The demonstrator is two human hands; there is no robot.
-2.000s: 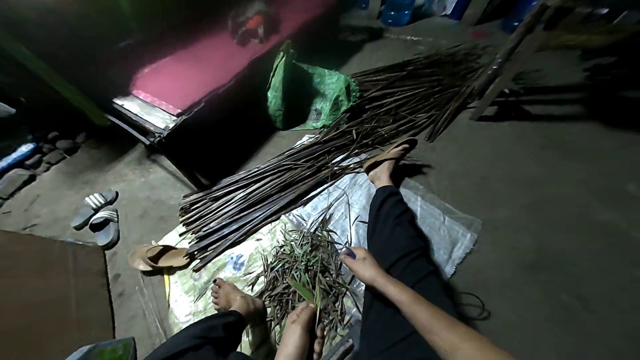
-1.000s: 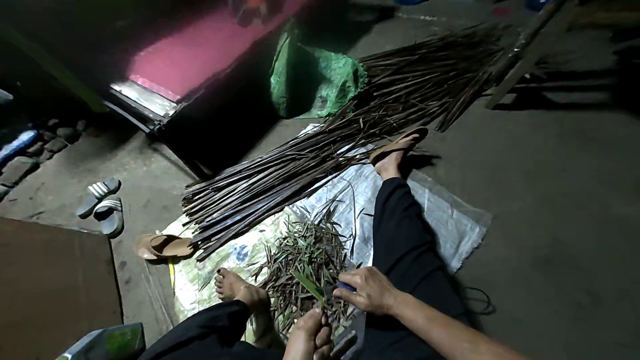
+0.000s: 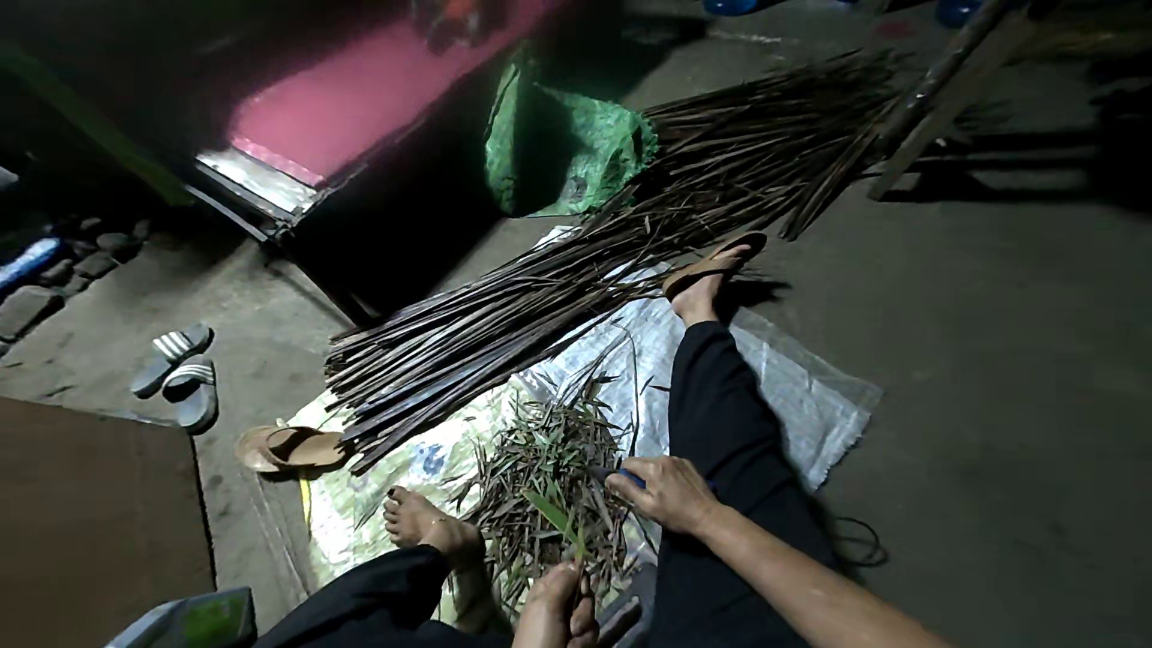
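My left hand (image 3: 560, 605), at the bottom middle, pinches the base of a green leaf piece (image 3: 551, 513) that points up and left. To its upper right, my right hand (image 3: 668, 493) is closed on a blue-handled cutting tool (image 3: 632, 478); its dark blade points left and is hard to make out. Beneath both hands lies a pile of cut leaf pieces (image 3: 540, 450), green and brown, on pale woven sacks (image 3: 801, 396). Beyond the pile, a long bundle of dry brown stalks (image 3: 504, 306) runs diagonally across the floor.
My bare foot (image 3: 427, 526) is left of the pile; my other foot, in a brown flip-flop (image 3: 715, 265), is beside the stalks. A loose flip-flop (image 3: 288, 447), striped slides (image 3: 191, 387), a green woven sack (image 3: 585, 148), a pink-topped table (image 3: 333, 99) and a wooden post (image 3: 936, 90) stand or lie around.
My right hand was at the leaf near my left hand one second ago; it has moved away to the right with the blue-handled tool. My left hand still holds the leaf piece.
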